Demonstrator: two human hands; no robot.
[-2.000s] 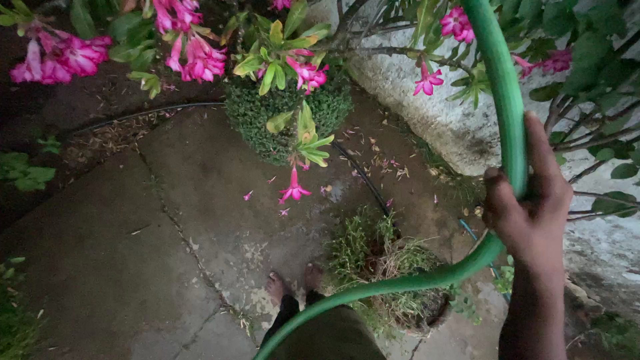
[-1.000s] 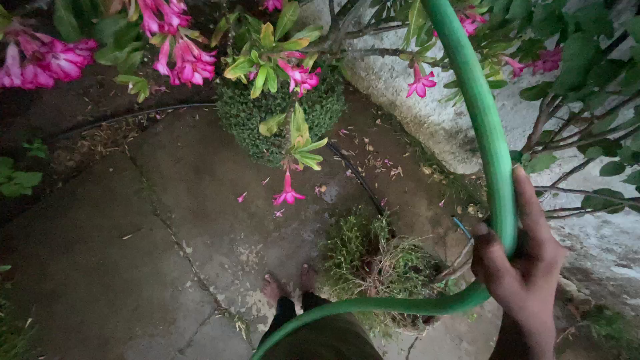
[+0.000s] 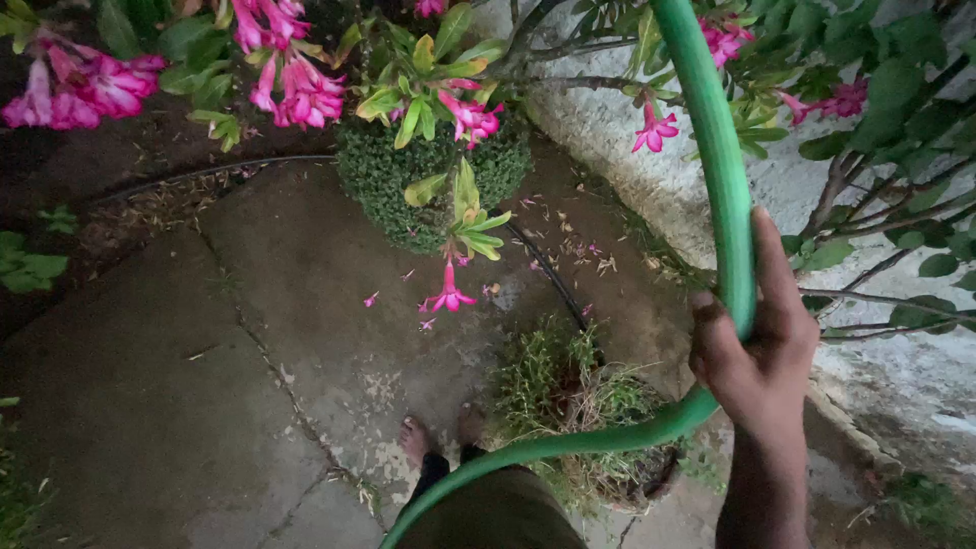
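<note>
A thick green garden hose [image 3: 724,175] runs down from the top edge, bends at my right hand [image 3: 762,358] and curves back to the bottom edge in front of my body. My right hand grips the hose at the bend, with the thumb on its left side and a finger extended along its right side. The hose's upper end is out of the frame. My left hand is not seen. Pink flowers [image 3: 450,293] on leafy stems hang to the left of the hose.
My bare feet [image 3: 415,440] stand on cracked concrete paving [image 3: 229,396]. A potted plant [image 3: 602,412] is close beside them, partly behind the hose. Ahead are a rounded green shrub [image 3: 427,183] and a black pipe [image 3: 549,267]. A rough whitish wall [image 3: 656,175] and branches [image 3: 877,221] border the right.
My right hand keeps its grip on the hose. Hand and hose first shifted slightly, and the hose's upper part now leans further left than two seconds ago.
</note>
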